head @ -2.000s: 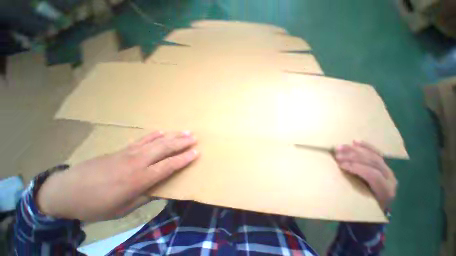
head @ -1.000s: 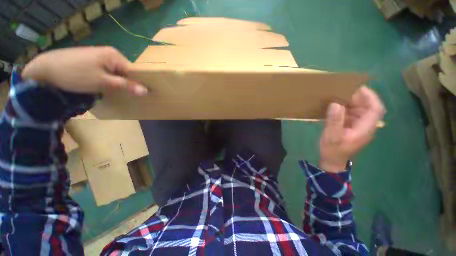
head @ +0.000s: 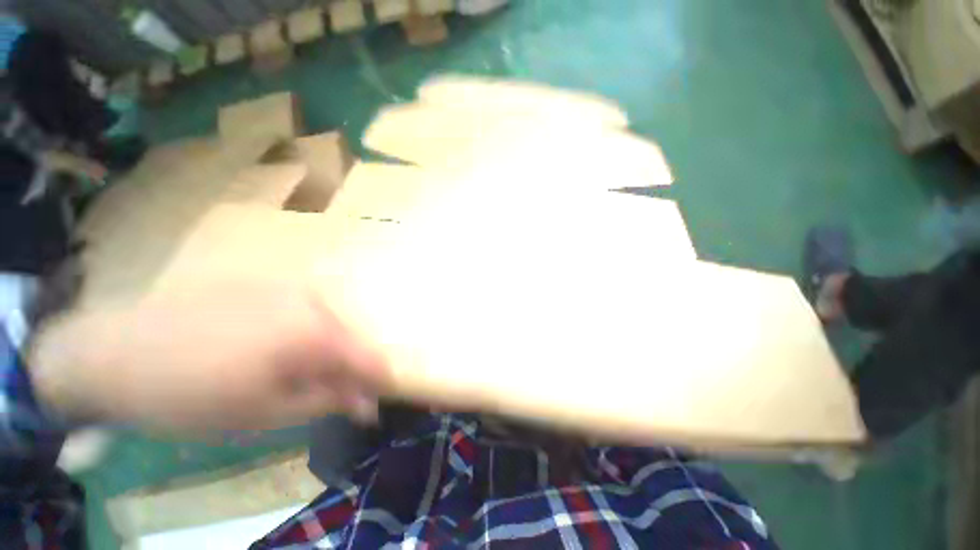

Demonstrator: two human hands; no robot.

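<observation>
A large tan flat carton (head: 537, 279) lies across in front of me, with its slotted, rounded flaps pointing away and glare on its middle. Its near part is folded over, leaving a straight edge by my shirt. My left hand (head: 215, 355) is blurred and holds the near left part, fingers at the edge. A small pale patch shows under the near right corner; it may be fingertips of my right hand, which is otherwise hidden.
More tan cartons (head: 258, 124) stand behind on the left. Another person (head: 43, 129) is at the far left. A dark-trousered leg and shoe (head: 827, 252) are at the right. A white-topped board (head: 236, 516) is at the lower left. Boxes (head: 903, 64) are at the upper right.
The near panel, raised upright a second ago, now lies down flat. My left hand has come lower and nearer; my right hand has dropped from clear view. A leg has appeared at the right.
</observation>
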